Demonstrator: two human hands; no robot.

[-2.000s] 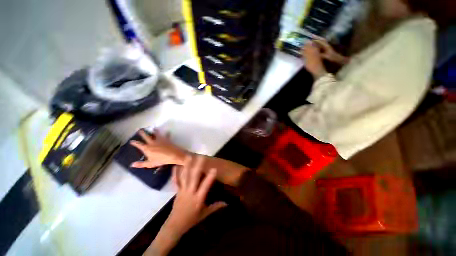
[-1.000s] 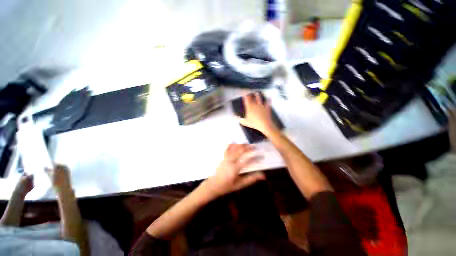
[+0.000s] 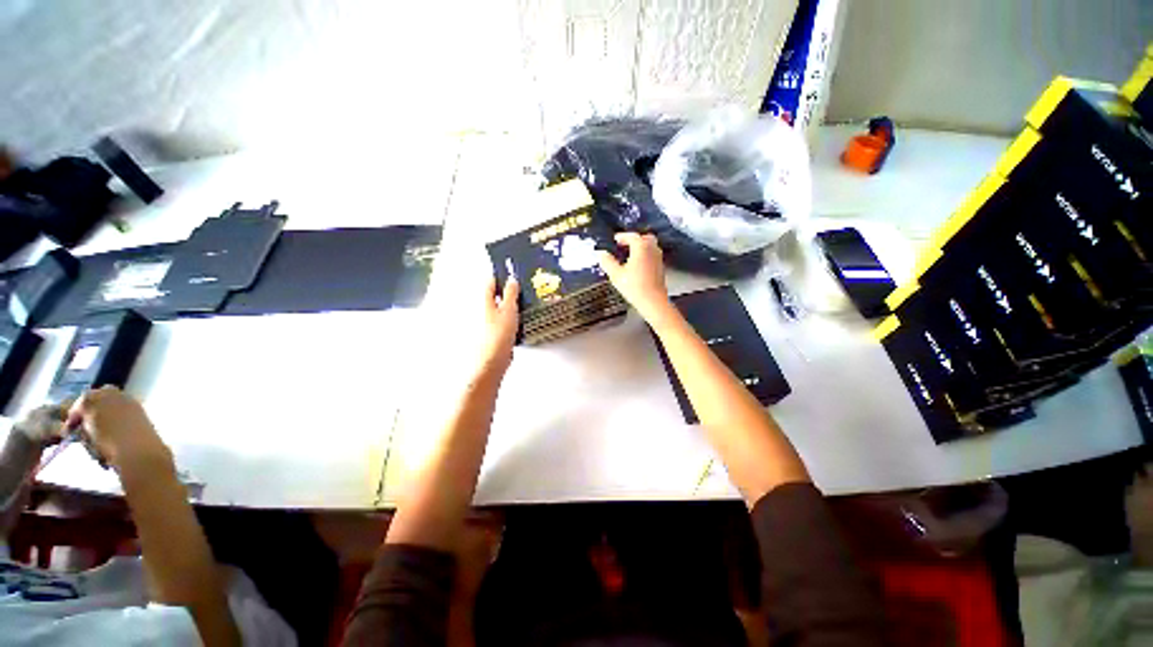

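A low pile of flattened printed cartons [image 3: 563, 269], black with yellow print, a white picture and brownish edges, lies on the white table in front of me. My left hand [image 3: 502, 316] grips its left side. My right hand [image 3: 636, 272] holds its right edge, fingertips on the top carton. Whether only the top carton is gripped cannot be told. A plain black inner box [image 3: 723, 348] lies flat to the right, partly under my right forearm.
Behind are a black plastic bag [image 3: 594, 158] and a clear bag [image 3: 733, 215]. A phone [image 3: 856, 272] and stepped packed cartons [image 3: 1012, 278] stand right. At left, a neighbour's hands [image 3: 114, 423] work near black flat pieces [image 3: 234, 259] on a black sheet [image 3: 335, 268].
The view has swung left and steadied. My right hand has left the black inner box and moved to the carton pile. My left hand, earlier open above the table edge, is now at the pile's left side.
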